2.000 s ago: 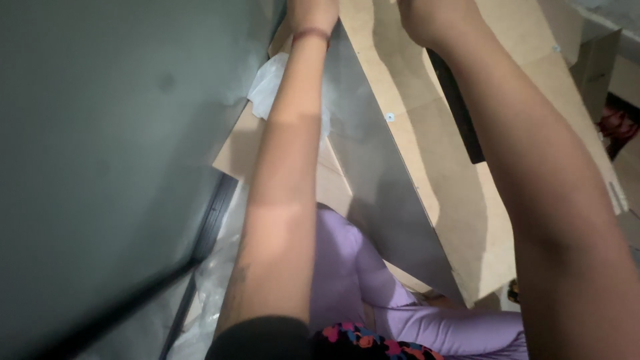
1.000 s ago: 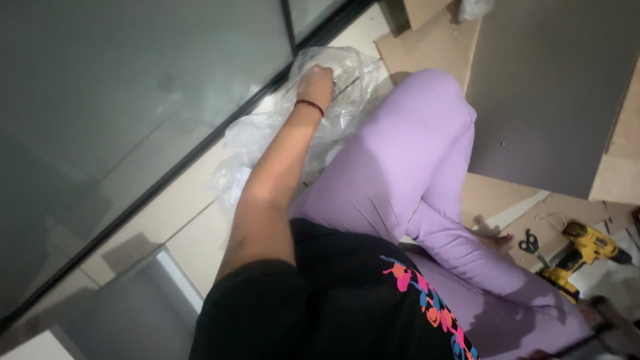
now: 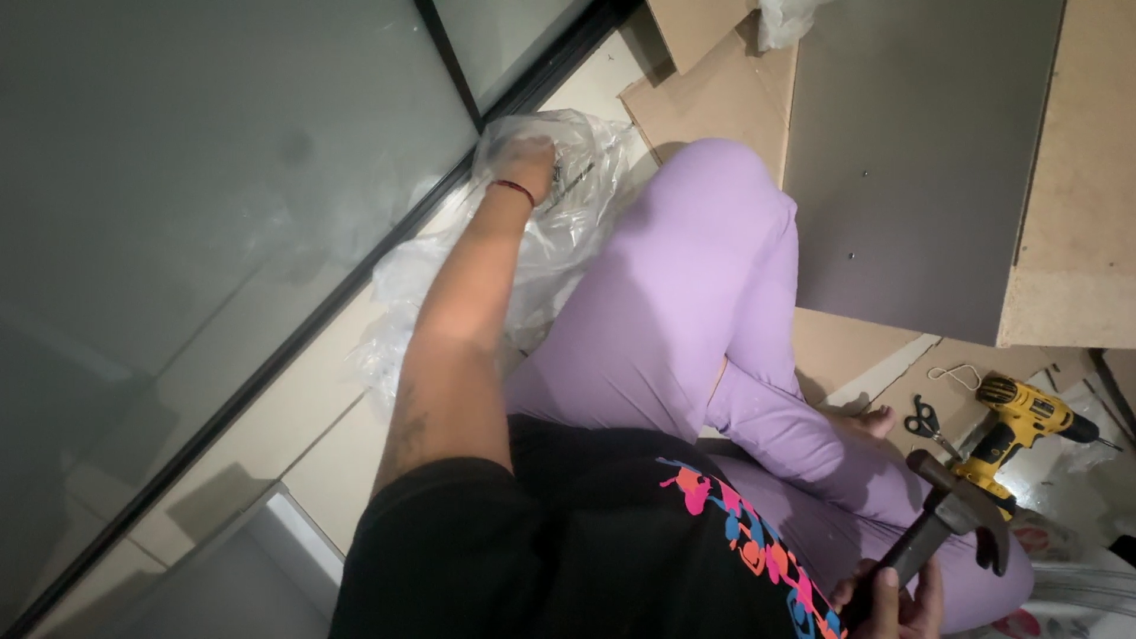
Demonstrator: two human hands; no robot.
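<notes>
My left hand (image 3: 525,169), with a dark red band at the wrist, reaches into a clear plastic bag (image 3: 581,209) on the tiled floor beside the glass panel. Small dark metal pieces show in the bag next to the fingers; what the fingertips touch is hidden. At the lower right my right hand (image 3: 896,599) grips the handle of a claw hammer (image 3: 945,515), its head pointing up over my crossed legs. Past the hammer lie a yellow cordless drill (image 3: 1021,426) with a bit fitted and dark-handled scissors (image 3: 925,419).
A grey board (image 3: 914,160) with two small screw-like dots stands at the right, joined to a bare wood-fibre panel (image 3: 1078,195). Cardboard (image 3: 710,111) lies behind my knee. The black-framed glass panel (image 3: 222,177) runs along the left. A light grey tray-like piece (image 3: 266,568) is at the lower left.
Two seconds ago both arms reached up to the boards. My left hand has since come down into the plastic bag. The claw hammer now shows in my right hand. The view has swung widely.
</notes>
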